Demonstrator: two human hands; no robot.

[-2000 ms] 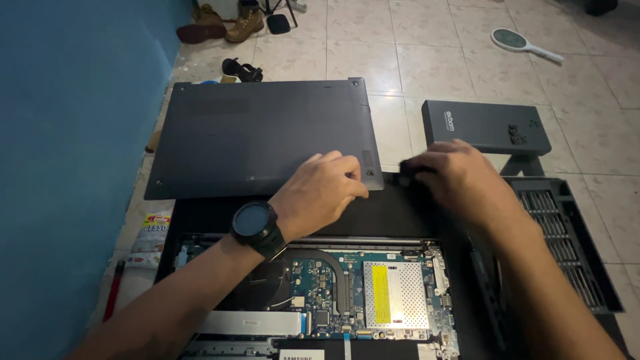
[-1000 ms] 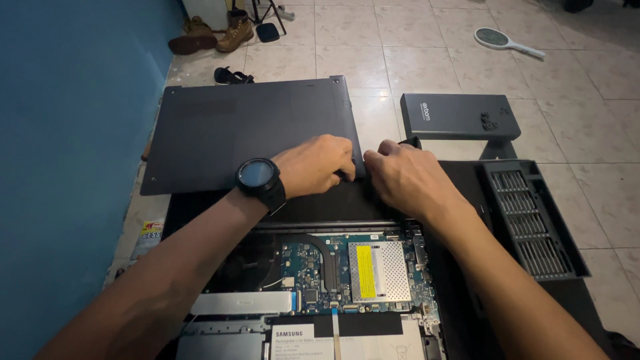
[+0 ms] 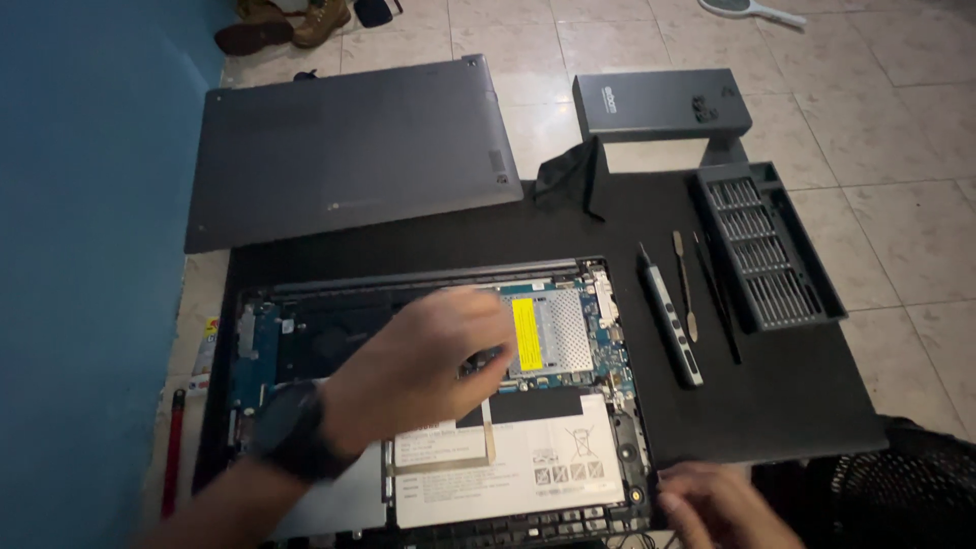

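Note:
My left hand (image 3: pixel 427 366), blurred and wearing a black watch, is over the middle of an opened laptop, beside a perforated metal shield (image 3: pixel 568 332) with a yellow label. Whether it holds anything cannot be seen. My right hand (image 3: pixel 717 503) is low at the laptop's front right corner, its fingers bent; its grip is unclear. The laptop's battery (image 3: pixel 511 473) bears printed writing. Behind the laptop lies its detached grey bottom cover (image 3: pixel 351 145). To the right are an electric screwdriver (image 3: pixel 672 324), a metal spudger (image 3: pixel 685 286) and black tweezers (image 3: pixel 717 297).
A screwdriver bit case (image 3: pixel 831 301) lies at the right of the black table (image 3: pixel 778 404). Near the back edge are a crumpled black cloth (image 3: pixel 572 179) and a grey box (image 3: pixel 656 103). A blue wall (image 3: pixel 84 267) stands close on the left; boots (image 3: pixel 320 23) are on the floor.
Both hands have left the cover's right corner. My left hand has come back over the laptop, and my right hand has moved down to its front right corner.

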